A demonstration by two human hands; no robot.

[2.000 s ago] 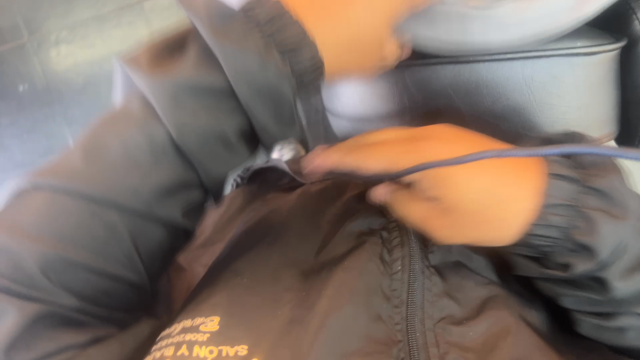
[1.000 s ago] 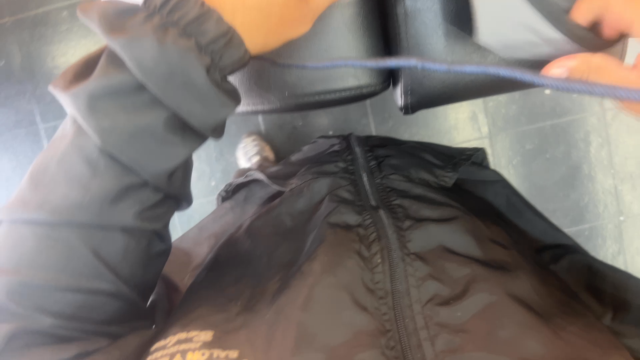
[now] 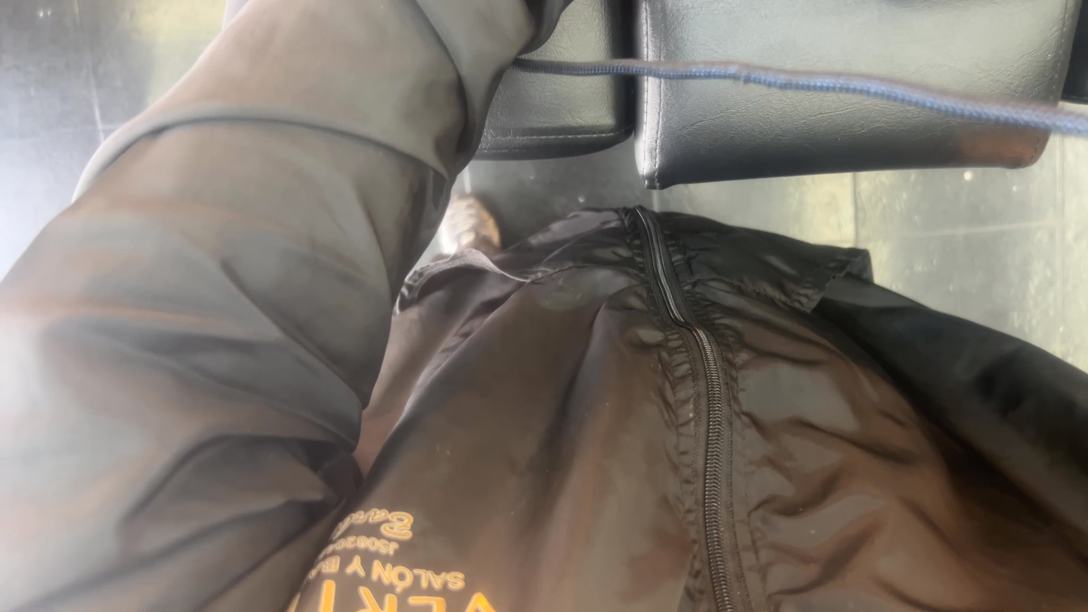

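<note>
Neither of my hands shows now; both lie beyond the frame. My left sleeve (image 3: 255, 229), of dark loose fabric, rises from the lower left to the top edge, and its cuff end is cut off there. From behind this sleeve a blue braided cord (image 3: 765, 78) runs rightward across the top and leaves at the right edge. What holds either end of the cord is hidden. Below, the dark zipped jacket (image 3: 544, 408) that I wear fills the view, with its zipper (image 3: 712, 442) running down the front and printed writing at the lower left.
Behind the cord stand two black padded leather-like seats, one at the top centre (image 3: 557, 115) and a larger one at the top right (image 3: 816, 144). A shoe (image 3: 469, 223) shows past my jacket hem on the dark tiled floor (image 3: 918, 204).
Both hands, seen at the cord a second ago, have left the view upward or to the side. The cord still spans the top, and more of my left sleeve shows.
</note>
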